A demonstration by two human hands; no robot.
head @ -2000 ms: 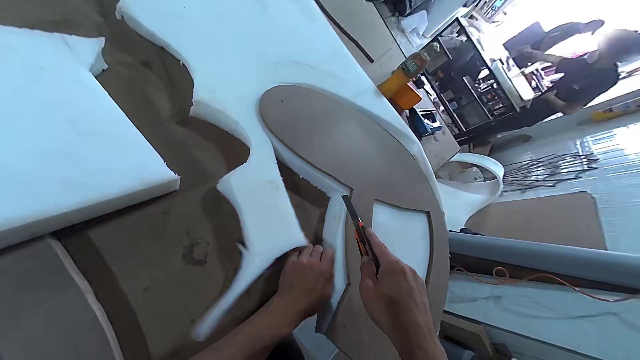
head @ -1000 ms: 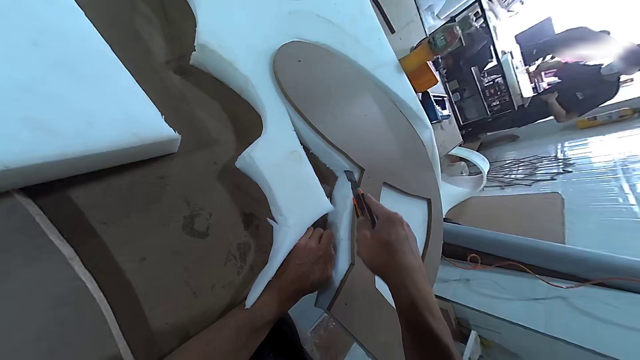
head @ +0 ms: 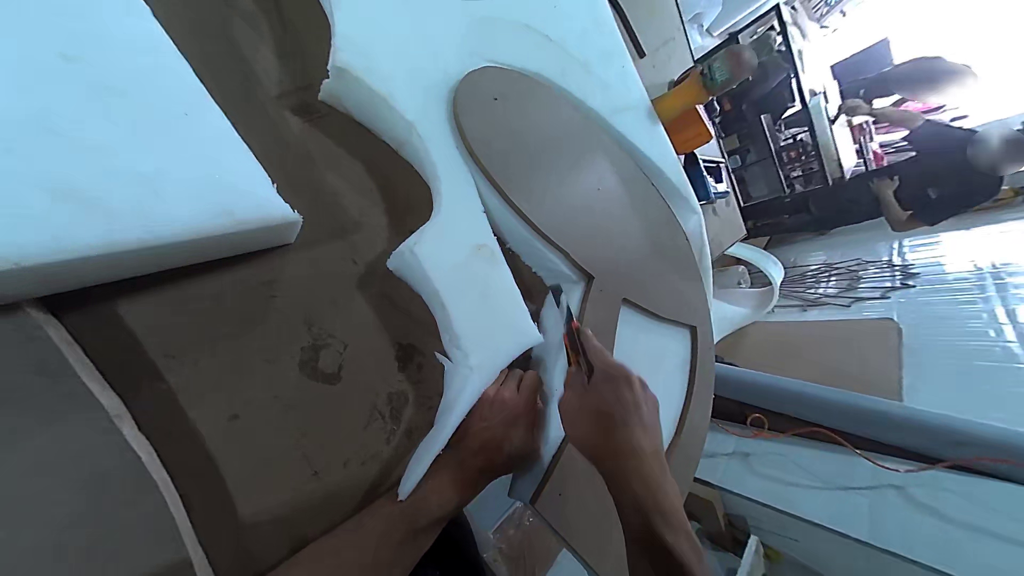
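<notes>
My right hand [head: 612, 400] is closed around an orange and black utility knife [head: 574, 340], its blade at the white foam [head: 552, 376] beside the inner edge of a flat brown board template [head: 576, 176]. The template has a rectangular cutout and lies on the foam sheet. Close by on the left, my left hand [head: 508, 416] presses at the foam edge with bent fingers; whether it grips the foam is hidden. A partly cut foam strip [head: 472, 296] with a wavy edge runs up from that hand, its thin tail over my left wrist.
A thick white foam slab [head: 136, 152] lies at the left on the stained brown tabletop [head: 264, 376]. An orange container [head: 688, 132] stands beyond the foam. A grey roll [head: 848, 416] with an orange cord is at the right. People [head: 952, 168] are in the background near shelves.
The knife blade, at the template's inner edge two seconds ago, is now slightly left of it, over the foam. A second person shows in the background. The view has shifted somewhat.
</notes>
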